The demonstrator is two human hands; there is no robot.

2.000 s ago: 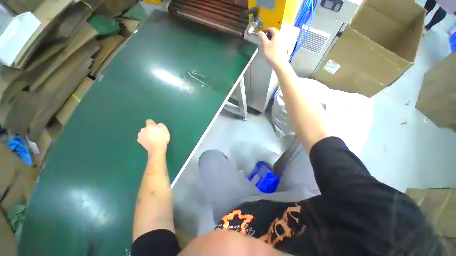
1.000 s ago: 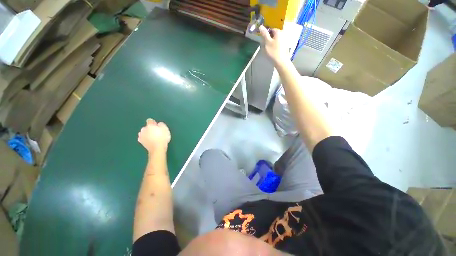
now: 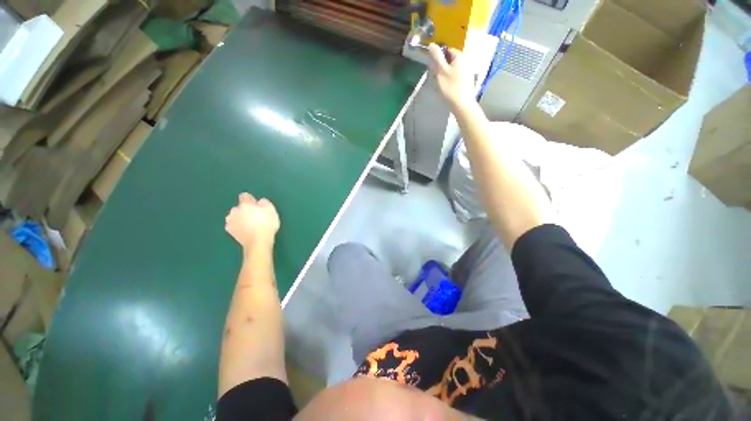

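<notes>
My right hand [image 3: 446,72] is stretched out to the machine's near corner, with its fingers closed at a small dark handle beside a round metal fitting [image 3: 422,34]. The fitting sits at the edge of the yellow machine [image 3: 453,20]. Exactly what the fingers grip is too small to tell. My left hand [image 3: 253,220] rests on the green table top [image 3: 189,164], fingers curled into a loose fist, with nothing visible in it. Rollers [image 3: 346,25] show at the machine's mouth, at the table's far end.
Flattened cardboard [image 3: 90,115] is piled along the table's left side. An open brown carton [image 3: 601,90] stands by a grey cabinet [image 3: 523,62] with a blue coil [image 3: 504,41]. A whitish plastic bag [image 3: 568,177] lies on the floor. A blue stool [image 3: 436,288] shows between my legs.
The view has tilted slightly. My right hand stays at the handle by the metal fitting, a little shifted from two seconds ago. My left hand has not moved.
</notes>
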